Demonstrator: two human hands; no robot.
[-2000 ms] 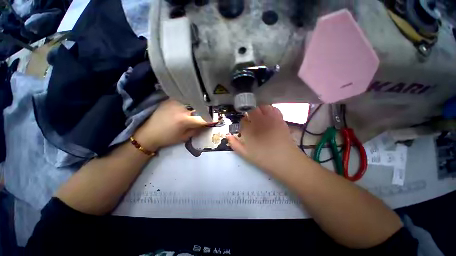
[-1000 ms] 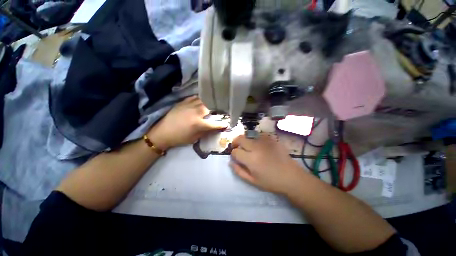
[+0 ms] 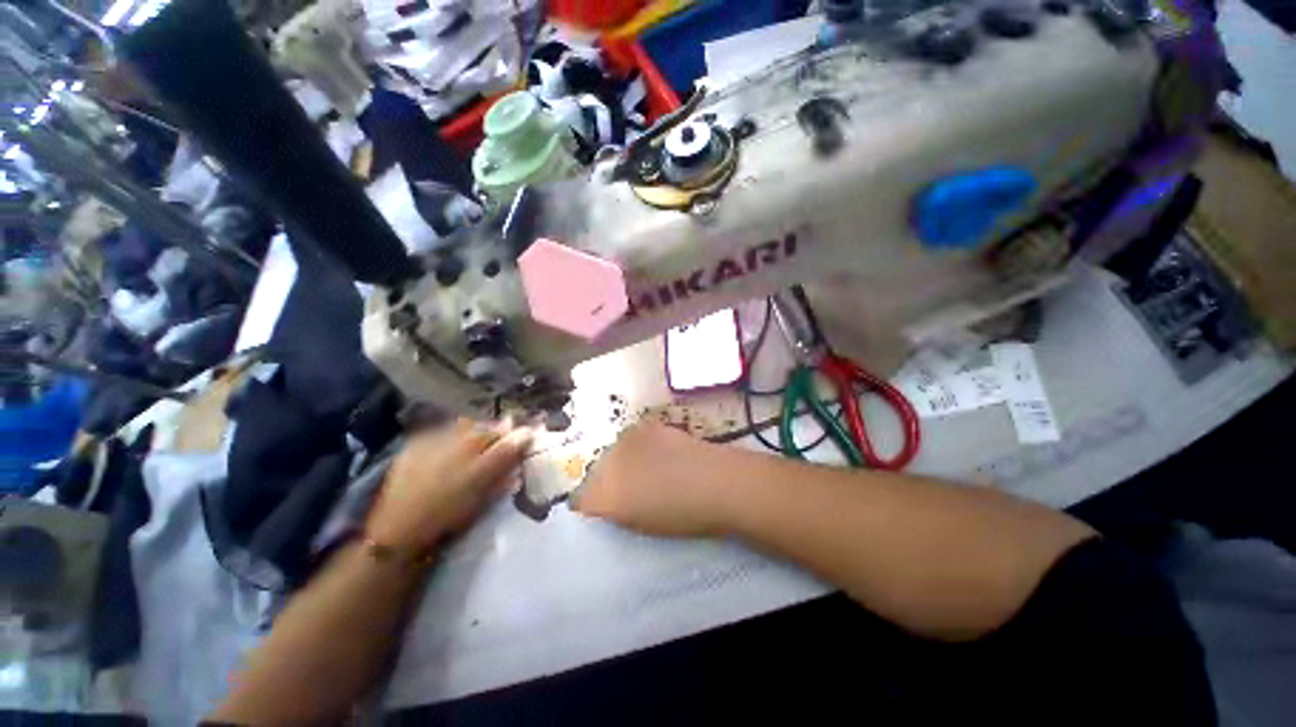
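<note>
The cream HIKARI sewing machine [image 3: 853, 270] stands across the view. My left hand [image 3: 444, 483] lies on the bed at the left of the needle area, blurred, fingertips close to the presser foot. My right hand [image 3: 640, 480] rests on the bed right of the needle, its fingers curled; whether it holds anything cannot be told. The worn throat plate [image 3: 557, 466] shows between my hands. The dark fabric [image 3: 292, 447] lies bunched left of the machine, with grey fabric [image 3: 192, 568] beside it. Whether my left fingertips hold something small is unclear.
Scissors [image 3: 850, 412] with green and red handles lie right of my right hand, beside a bright phone [image 3: 705, 351] and a black cord. White paper tags [image 3: 995, 388] lie further right. A pale green thread cone [image 3: 519, 142] and fabric piles are behind the machine.
The camera view has swung and tilted, showing more of the machine's top and the workshop behind. Both hands remain by the needle area; the scissors and phone lie as before.
</note>
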